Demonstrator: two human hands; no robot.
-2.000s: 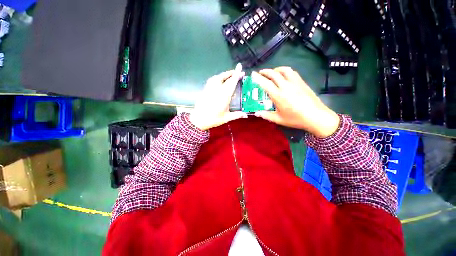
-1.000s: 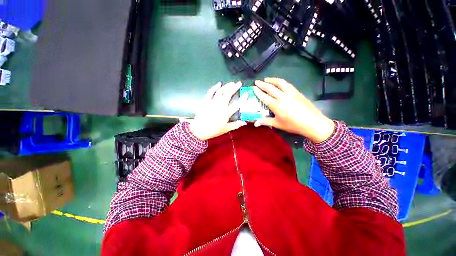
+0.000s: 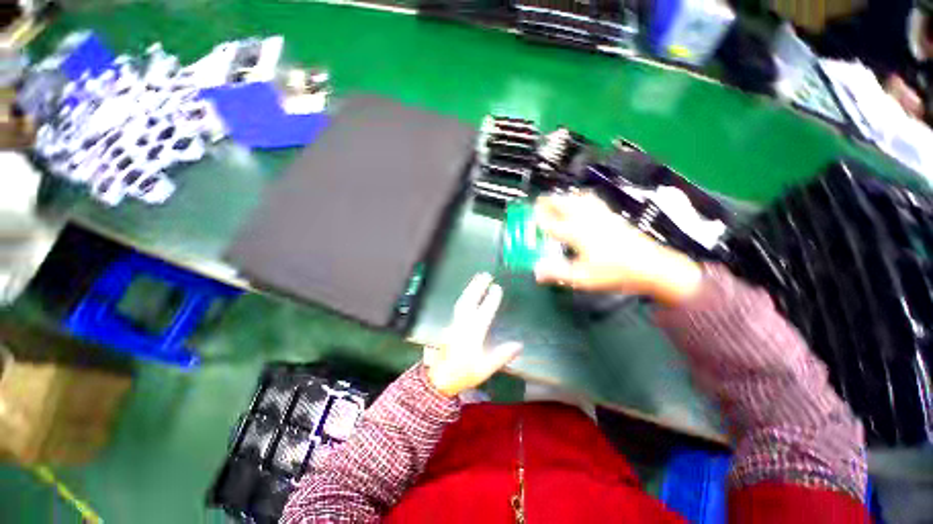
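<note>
My right hand (image 3: 598,246) is over the bench, closed on the right side of a green circuit board (image 3: 522,237). The board is blurred, held above the bench between the foam pad and the frame pile; whether a black frame is around it cannot be told. My left hand (image 3: 471,343) is lower, at the bench edge, with fingers apart and nothing in it. The flat grey foam pad (image 3: 358,205) lies left of both hands, with a bit of green board at its right edge. Black plastic frames (image 3: 506,159) with pale windows lie behind and right of the board, partly hidden by my right hand.
Shiny black blister trays (image 3: 854,276) are stacked at right. Pale plastic parts (image 3: 143,128) and a blue bin (image 3: 264,115) lie at far left. Below the bench are a blue stool (image 3: 148,307), a black pocketed tray (image 3: 292,435) and a cardboard box (image 3: 61,409). A person's hand shows at upper right.
The view has swung left and up. My left hand has let go of the board and opened. My right hand has carried the board forward, away from my body.
</note>
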